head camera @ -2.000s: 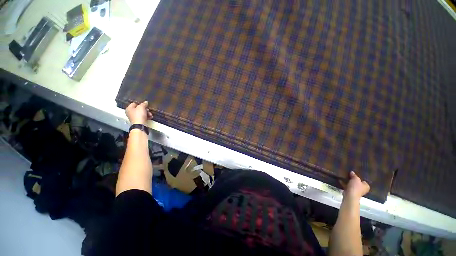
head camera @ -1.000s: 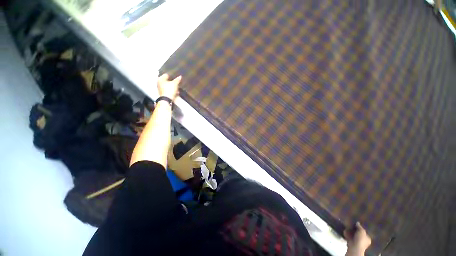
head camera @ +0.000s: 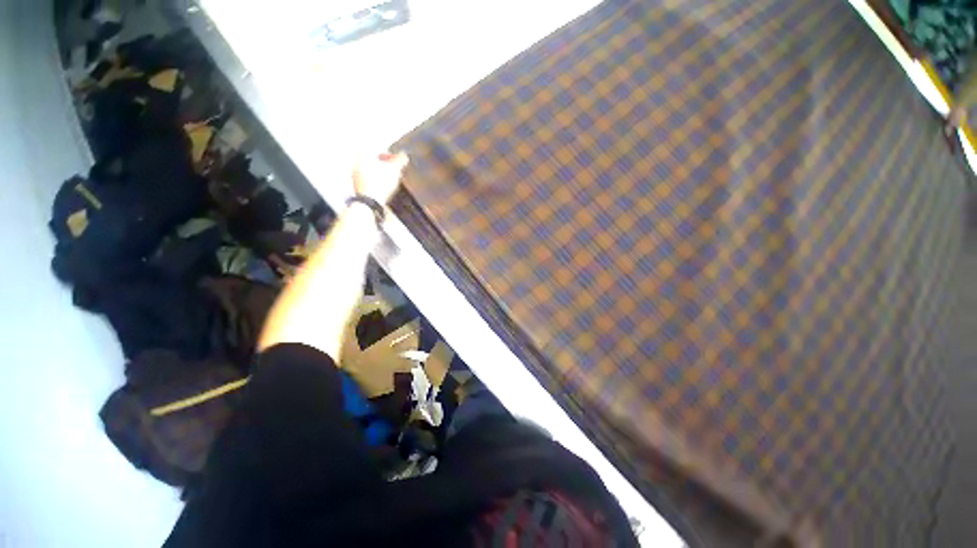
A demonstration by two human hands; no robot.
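A plaid fabric ply (head camera: 664,214) in brown with blue-purple and orange checks covers the table in the head view. It lies on a stack of plies (head camera: 514,337) whose layered edges show along the near rim. My left hand (head camera: 379,174) pinches the ply at the stack's near left corner. The cloth is wavy across its middle and raised in a soft fold along the lower near edge. My right hand is not in view, cut off below the frame.
The white table edge (head camera: 455,310) runs diagonally. A grey item (head camera: 362,24) lies at the table's upper left. Dark fabric and brown scraps (head camera: 380,359) cover the floor. At the far right are a yellow rail and part of a hand (head camera: 953,120).
The view has turned, so the table edge runs more steeply. My left hand stays at the corner. My right hand has left the frame. A fold has risen along the lower near edge.
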